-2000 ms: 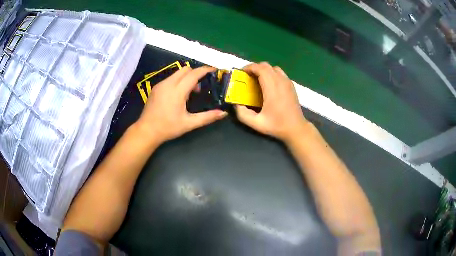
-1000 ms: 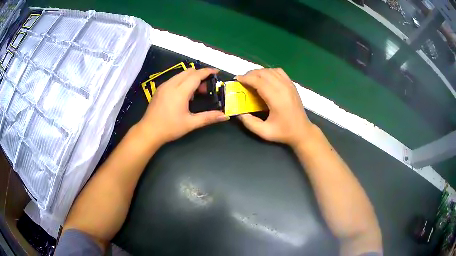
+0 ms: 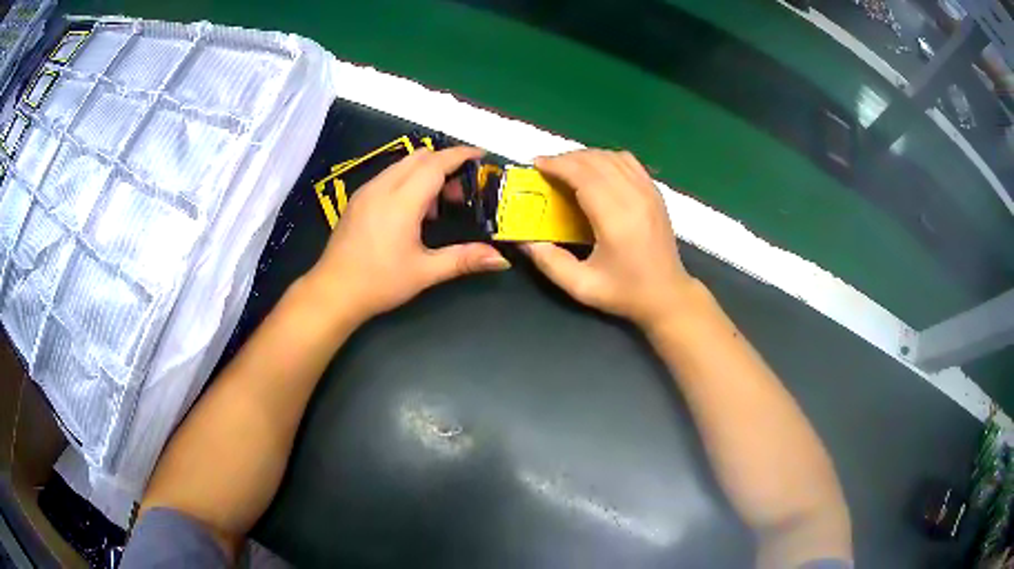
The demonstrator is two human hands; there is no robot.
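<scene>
My right hand (image 3: 623,228) grips a yellow-faced display module (image 3: 532,207) between fingers and thumb, its yellow face up toward me. My left hand (image 3: 389,228) holds a thin black frame (image 3: 487,198) by its ends, between fingertips and thumb. The frame stands against the module's left end, where a small orange-yellow tab (image 3: 489,176) shows. Whether the module's end sits inside the frame is hidden. Yellow-edged open frames (image 3: 330,198) lie on the bench just beyond my left hand, partly covered by it.
A translucent blister tray (image 3: 145,156) in a crinkled plastic bag (image 3: 239,261) fills the left side. A white strip (image 3: 734,239) borders the dark mat (image 3: 534,411), with the green conveyor (image 3: 467,56) beyond. Small dark parts (image 3: 943,509) lie at far right. A carton (image 3: 31,428) stands below left.
The module was moved slightly toward me, then back away, its tilt shifting a little. The orange-yellow tab shows more clearly than one second ago. Both hands keep their holds.
</scene>
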